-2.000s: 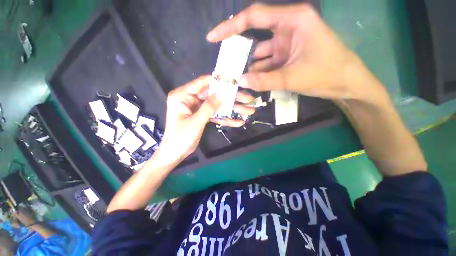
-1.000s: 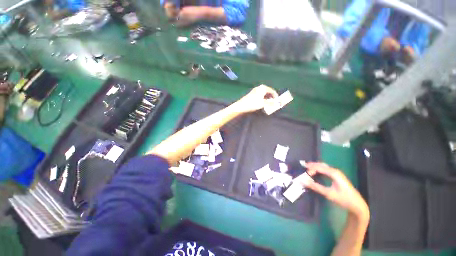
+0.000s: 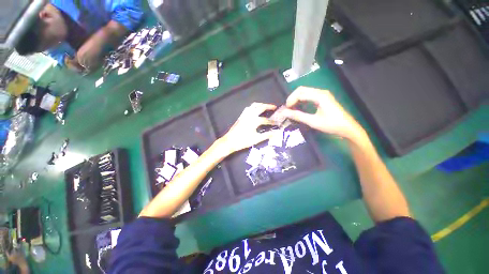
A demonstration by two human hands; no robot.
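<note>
My left hand [image 3: 247, 127] and my right hand [image 3: 320, 113] meet over the right compartment of the divided black tray [image 3: 228, 176]. Their fingertips hold a small pinkish-grey module [image 3: 279, 115] between them; the fingers partly cover it and its details are blurred. Below the hands lies a loose pile of white modules [image 3: 267, 156] with darker pieces at its near side. More white modules [image 3: 170, 165] lie in the left compartment, partly hidden by my left forearm. A pale two-part unit [image 3: 213, 75] lies on the green bench beyond the tray.
Small phone-like units [image 3: 168, 77] lie beyond the tray. A grey post [image 3: 308, 40] stands behind it. A narrower tray [image 3: 124, 187] with slim dark parts is at left; large black trays [image 3: 402, 91] overlap at right. A blue-clad person [image 3: 99, 21] sits at upper left beside a parts pile.
My left hand has come back from beyond the tray, and a pale two-part unit lies on the bench there. My right hand has moved up from the pile to meet it. The view has turned.
</note>
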